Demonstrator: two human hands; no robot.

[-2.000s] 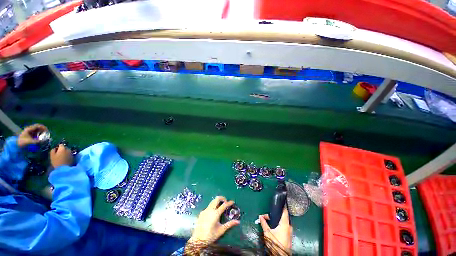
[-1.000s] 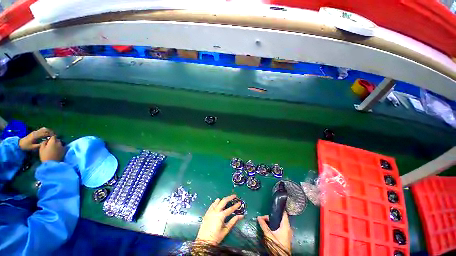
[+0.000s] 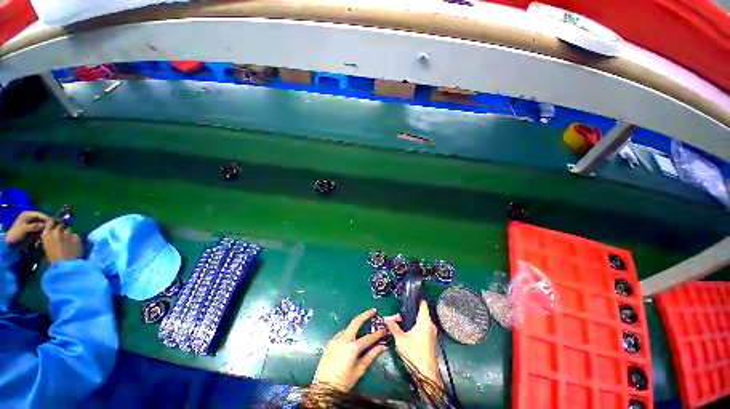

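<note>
My left hand (image 3: 346, 351) holds a small round black-and-metal unit (image 3: 379, 326) on the green bench. My right hand (image 3: 418, 345) is closed around a black electric screwdriver (image 3: 412, 297), its tip end at the round unit and hidden by my fingers. The two hands are close together. Several more round units (image 3: 381, 282) lie in a cluster just beyond them, partly behind the screwdriver. A round patch of tiny grey screws (image 3: 464, 315) lies right of my right hand.
Loose silver parts (image 3: 286, 321) and a ribbed stack of metal parts (image 3: 210, 295) lie left. A red tray (image 3: 552, 351) with round units and a clear bag (image 3: 535, 289) stands right. The green belt (image 3: 276, 190) carries spaced units. A neighbour's blue sleeves and cap (image 3: 134, 256) are far left.
My right hand and screwdriver have moved left from beside the screw patch to the held unit. The belt units have shifted left in view. The neighbour's hands have also shifted left.
</note>
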